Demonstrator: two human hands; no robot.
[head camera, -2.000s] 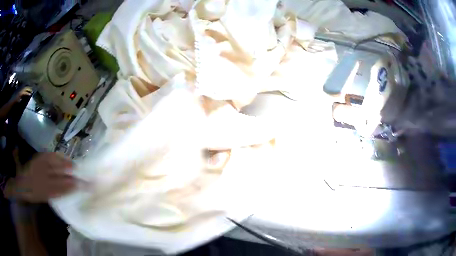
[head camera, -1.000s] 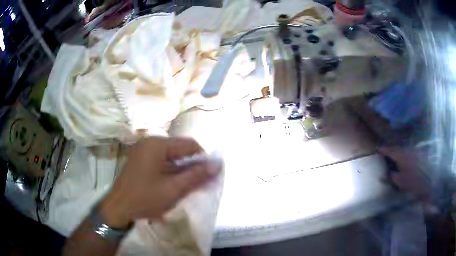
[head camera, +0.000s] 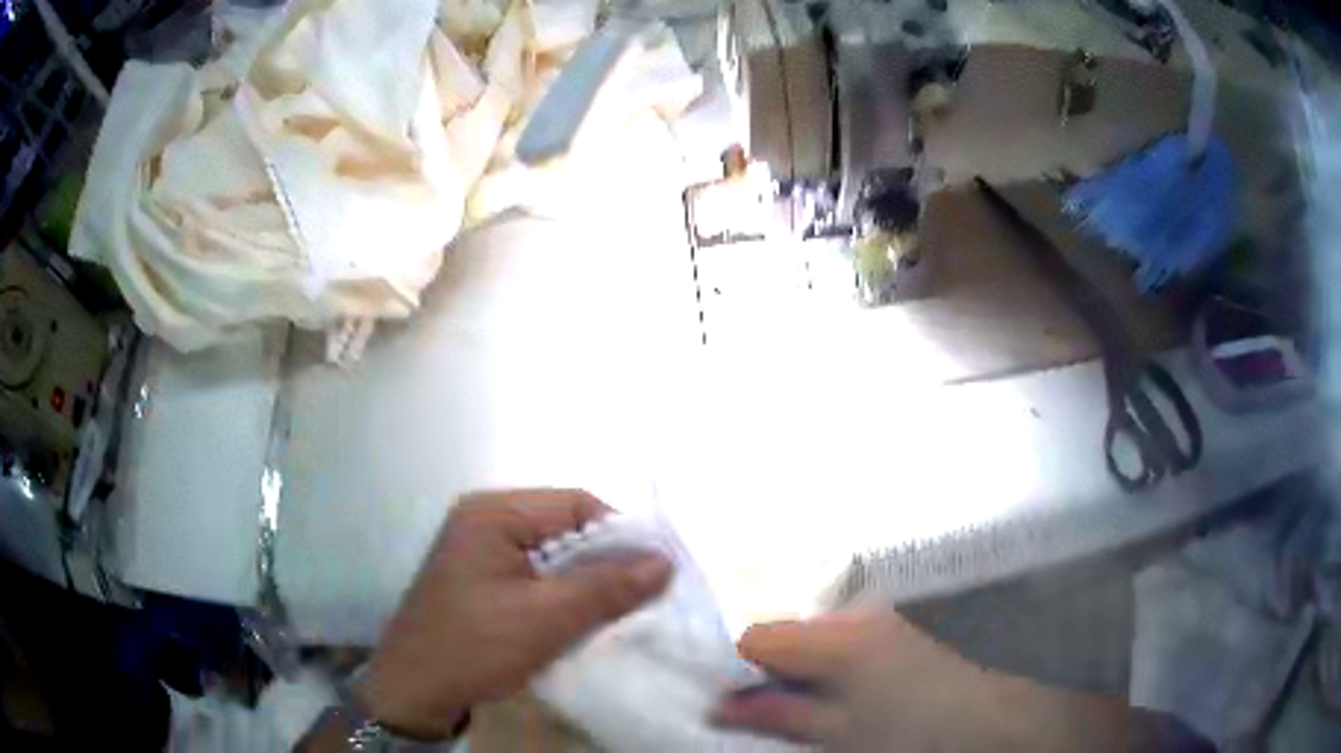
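Note:
A white garment piece (head camera: 633, 669) with a scalloped trim edge hangs over the table's front edge. My left hand (head camera: 508, 603), with a metal band at the wrist, pinches its trimmed edge between thumb and fingers. My right hand (head camera: 846, 680) is at the piece's right side, fingers closed on the fabric edge; the fingertips are slightly blurred. Both hands are in front of the sewing machine (head camera: 868, 118), whose needle area (head camera: 868, 243) is partly lost in glare.
Fabric shears (head camera: 1110, 346) lie right of the needle area. A cream fabric heap (head camera: 294, 177) lies at the back left. A grey-blue lamp bar (head camera: 574, 96) is left of the machine head. A blue tassel (head camera: 1169, 206) hangs at the right. A ruler scale (head camera: 971, 559) runs along the front edge.
My left hand has moved lower, toward the front edge, with the piece. My right hand has come from the far right to the piece. The shears now show clearly on the table.

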